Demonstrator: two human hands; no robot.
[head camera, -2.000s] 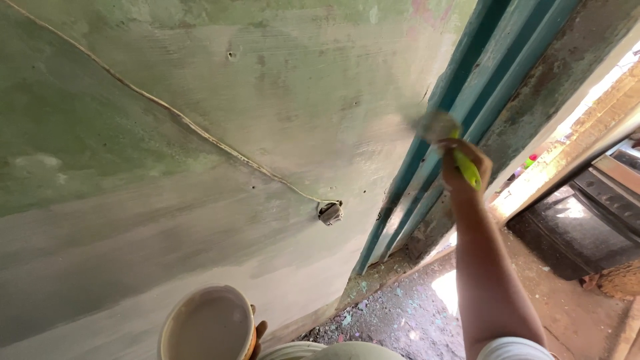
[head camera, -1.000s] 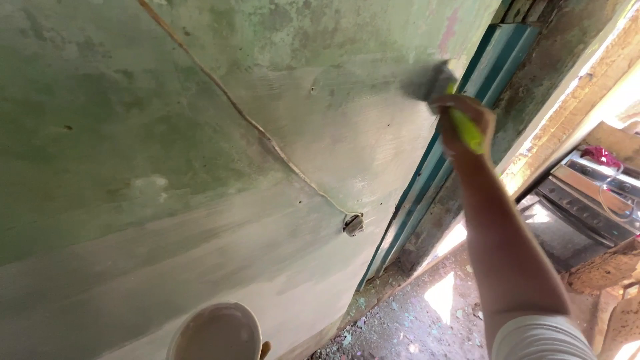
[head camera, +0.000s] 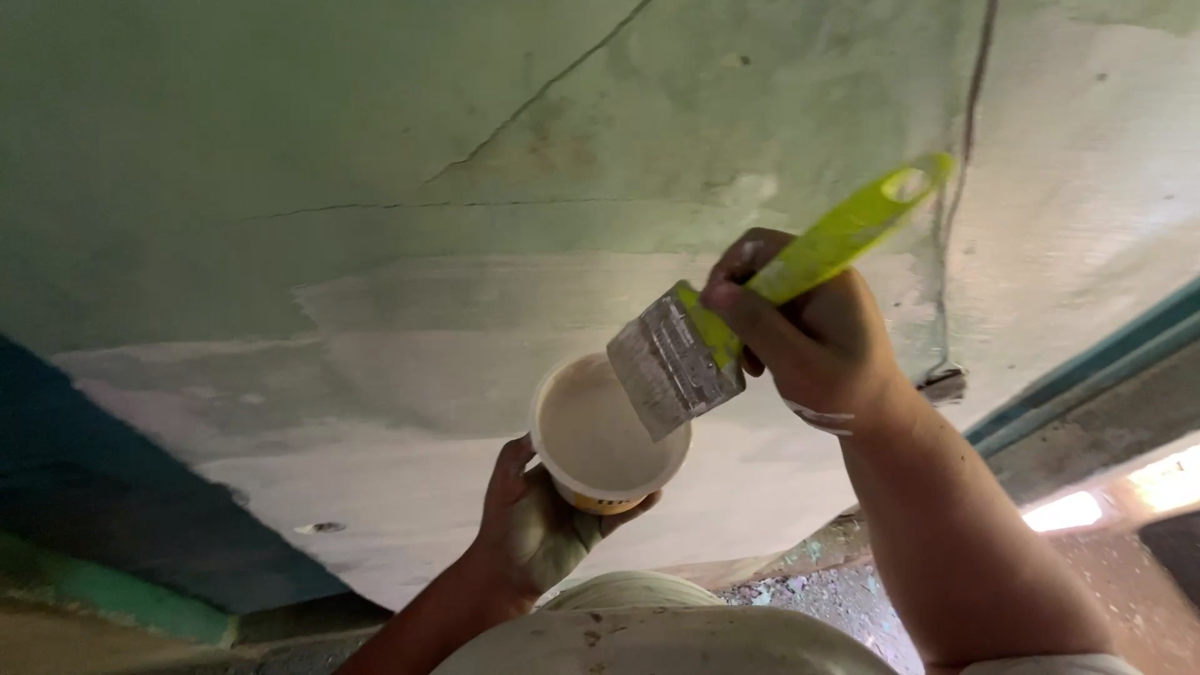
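Observation:
My right hand (head camera: 811, 328) grips a wide flat paintbrush (head camera: 834, 234) by its lime-green plastic handle. The bristles point down and left over the rim of a plastic tub (head camera: 539, 412); whether they touch what is inside cannot be told. Pale liquid paint (head camera: 600, 431) shows in the tub. From below and the side, my left hand (head camera: 539, 530) holds the tub. Behind both hands stands a green wall (head camera: 281, 112) with a whitish coat over its lower part.
A cable (head camera: 970, 112) runs down the wall to a small electrical box (head camera: 942, 384). Blue-green door frame (head camera: 1106, 366) lies at the right, a dark blue panel (head camera: 122, 497) at the left. Paint flakes litter the floor (head camera: 834, 595). Cracks cross the upper wall.
My right hand has brought the brush from the wall beside the blue-green frame down to the tub. The view has swung to the left.

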